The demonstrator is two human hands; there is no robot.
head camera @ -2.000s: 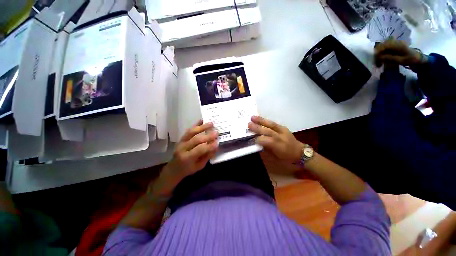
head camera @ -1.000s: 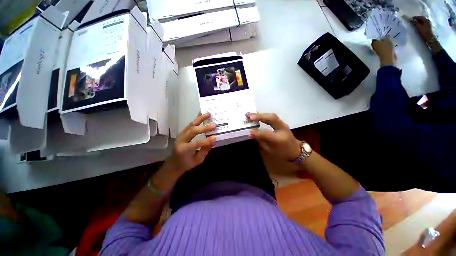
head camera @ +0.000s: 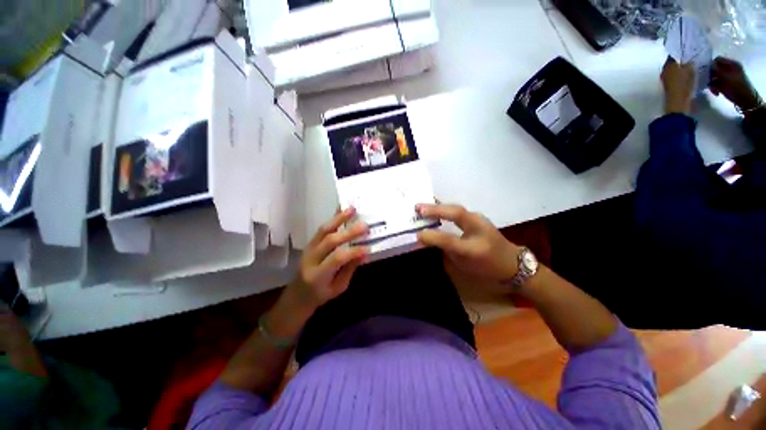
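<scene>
A white retail carton (head camera: 382,180) with a dark picture panel lies on the white bench in front of me, its near end at the bench edge. My left hand (head camera: 334,252) holds its near left corner. My right hand (head camera: 470,242) holds its near right corner, fingers on the top face and at the near end. The end flap at the near end lies folded against the carton. The far end shows a dark slot with a white edge. The carton's underside and my fingertips below it are hidden.
Open cartons (head camera: 165,134) lean in rows at left, flaps hanging. Flat cartons (head camera: 348,52) are stacked at the back. A black inner tray (head camera: 571,116) lies at right. Beyond it, a person in dark blue holds fanned white cards (head camera: 687,46). Crumpled clear bags (head camera: 642,15) lie back right.
The near end flap, which stuck out towards me, is now folded against the carton. Both my hands stay on the near corners. The neighbour's hands have come together at the cards.
</scene>
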